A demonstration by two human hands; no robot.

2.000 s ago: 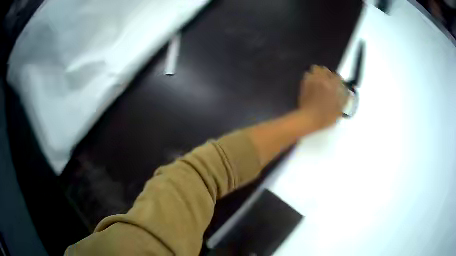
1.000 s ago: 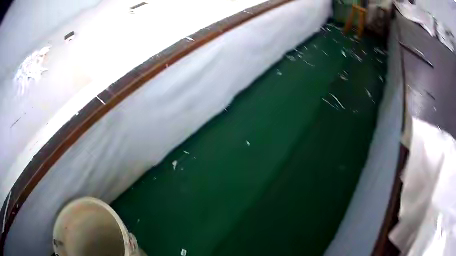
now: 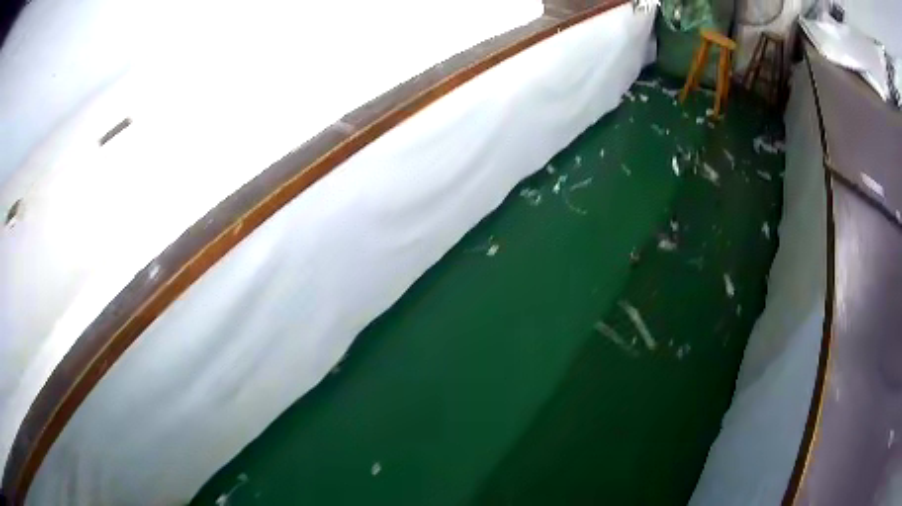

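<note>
Neither of my hands is in the picture. White fabric (image 3: 326,69) lies spread over the long table at the left. A small dark flat piece (image 3: 116,130), perhaps a fabric weight, lies on it, and another small dark item (image 3: 13,210) lies at the far left edge. The table's brown wooden edge (image 3: 223,232) curves along the fabric, with pale cloth (image 3: 326,257) hanging below it.
A green floor (image 3: 475,366) with scattered white scraps (image 3: 635,324) runs between two tables. A wooden stool (image 3: 710,71) stands at the far end, with a darker stool (image 3: 766,61) beside it. At the right, a second table (image 3: 870,316) bears a long flat bar (image 3: 862,188).
My left or right arm, seen earlier over the dark table, is out of view. The view has turned to the aisle and moved along it; the pale bucket has left the picture.
</note>
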